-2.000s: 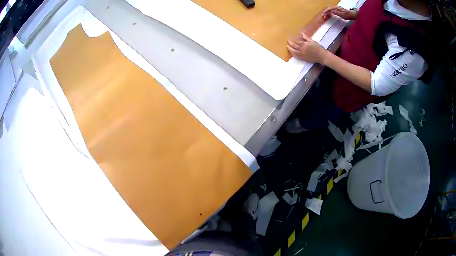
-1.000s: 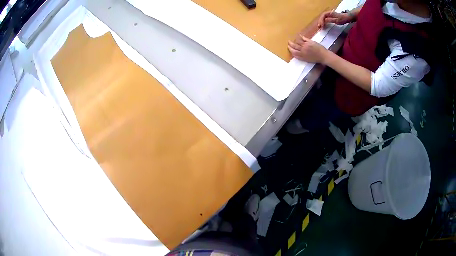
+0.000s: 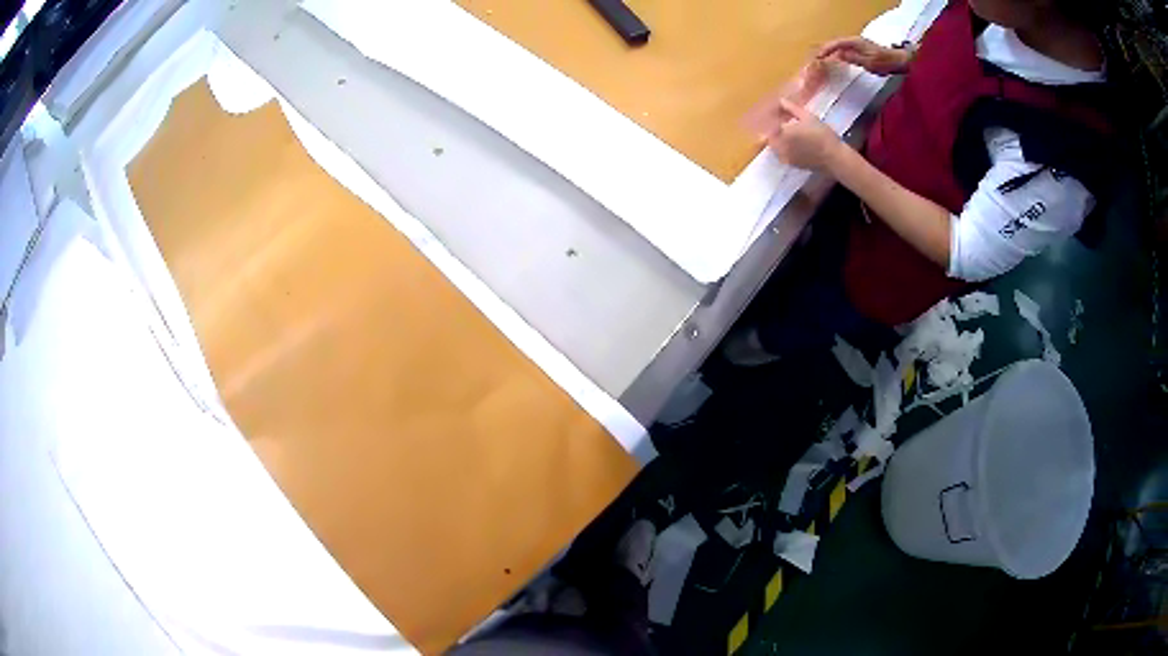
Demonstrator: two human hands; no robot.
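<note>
Neither of my hands is in the picture. A large orange-tan kraft card pattern piece (image 3: 372,385) lies nearest in front of me, with a curved notch at its far end. It lies on white fabric layers (image 3: 154,513) that show along its sides. The piece's near end reaches the table's near right edge. A second kraft card piece (image 3: 692,77) lies on another white stack (image 3: 538,160) at the top.
A person in a dark red vest (image 3: 909,244) stands at the table's right edge, hands on a pinkish transparent strip (image 3: 775,113). A black weight (image 3: 621,21) lies on the far card. A white bin (image 3: 993,474) and white scraps (image 3: 941,346) are on the green floor.
The view has shifted slightly. The other person's hands have raised the pinkish strip a little from the card's edge. The near pattern piece has not visibly moved.
</note>
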